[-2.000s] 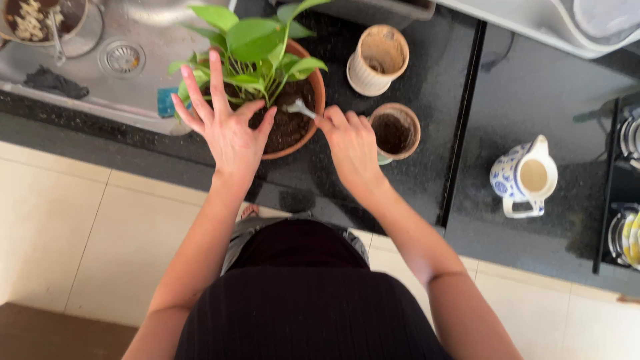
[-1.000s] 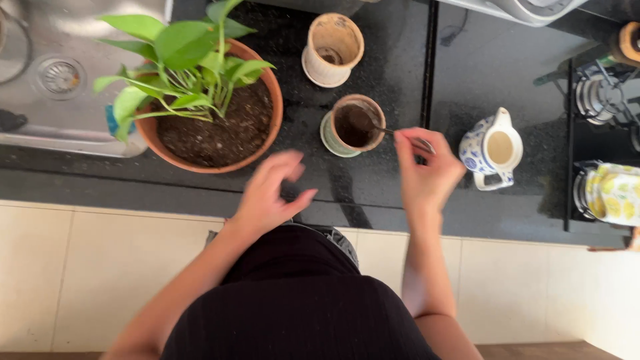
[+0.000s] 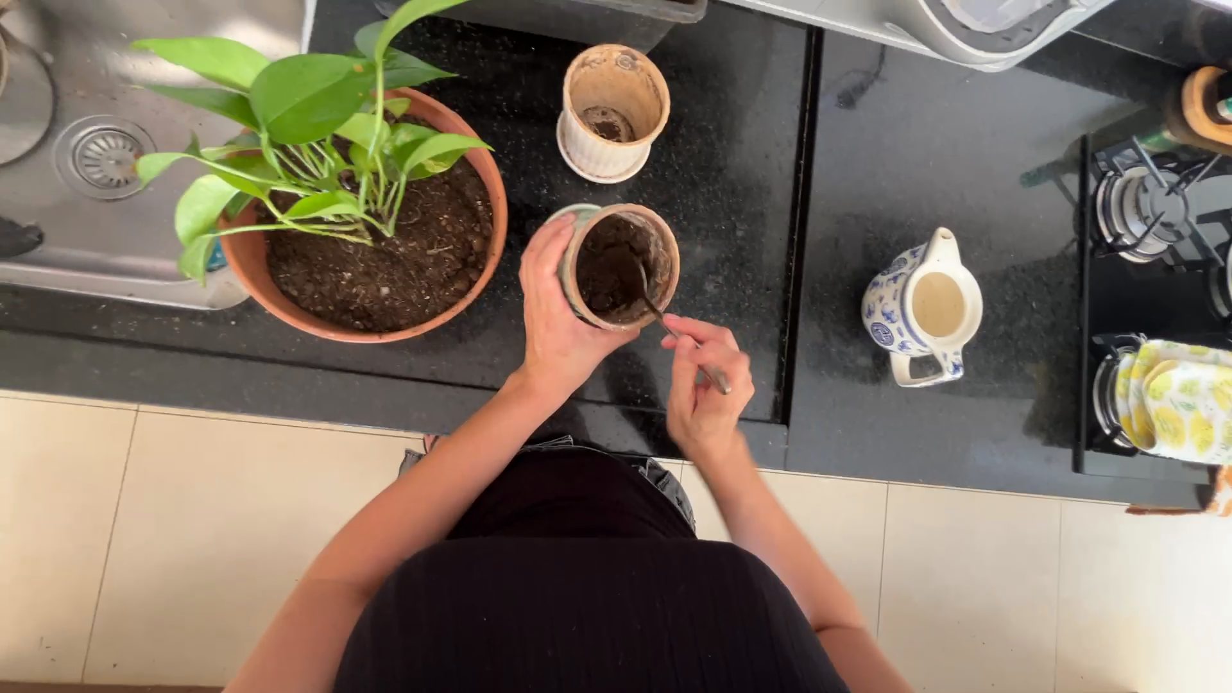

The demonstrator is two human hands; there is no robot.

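My left hand (image 3: pixel 563 322) is wrapped around the left side of a small plant pot (image 3: pixel 673 252) with dark soil inside, tilted a little. In my right hand (image 3: pixel 708 380) is a metal spoon (image 3: pixel 716 378); its far end dips into that pot's soil, and the bowl is hidden there. To the left stands a round terracotta-coloured pot (image 3: pixel 496 207) of soil (image 3: pixel 414 269) holding a leafy green pothos-like plant (image 3: pixel 313 96). Behind the small pot is a cream ribbed pot (image 3: pixel 616 154) with a little soil at its bottom.
A steel sink (image 3: pixel 58 241) with a drain (image 3: pixel 104 157) lies at the left. A blue-and-white ceramic jug (image 3: pixel 895 308) stands on the black counter (image 3: pixel 866 423) to the right. Past it are a gas hob (image 3: pixel 1107 289) and a lemon-patterned cloth (image 3: pixel 1189 404). A dark container (image 3: pixel 597 21) sits behind.
My left hand was at the large pot's soil, then free near the counter edge, and now holds the small pot. The spoon has moved from the large pot to the small one. The view has shifted.
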